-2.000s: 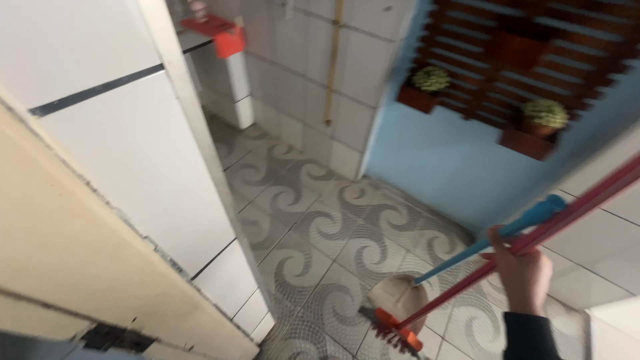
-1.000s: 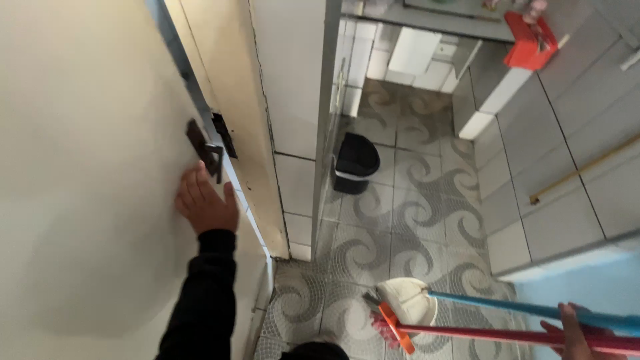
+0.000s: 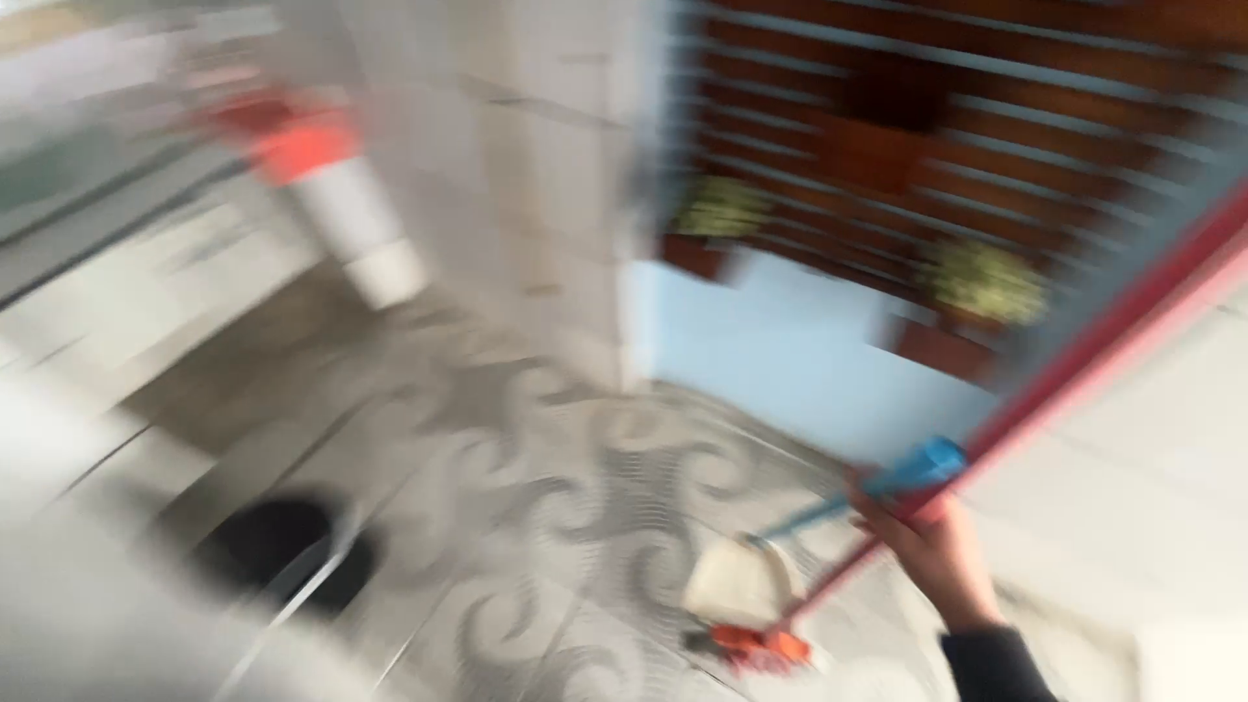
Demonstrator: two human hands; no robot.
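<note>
At the lower right, my right hand [image 3: 921, 546] is closed around two long handles together. One is the red handle [image 3: 1092, 366] of a broom, which slants from the upper right down to an orange broom head [image 3: 765, 648] with reddish bristles. The other is the shorter blue handle [image 3: 916, 468] of a dustpan, leading down to its cream pan [image 3: 743, 582]. The broom head sits against or just beside the pan, low over the tiled floor; blur hides whether they touch. My left hand is out of view.
A black bin [image 3: 288, 551] stands on the floor at lower left, behind a blurred pale edge. A counter with a red object [image 3: 307, 141] is at upper left. A wooden slatted panel [image 3: 848, 127] with potted plants [image 3: 985, 283] hangs on the blue wall.
My left hand, beside the door handle one second ago, is no longer in view. My right hand still holds both handles. The view has swung toward the slatted panel.
</note>
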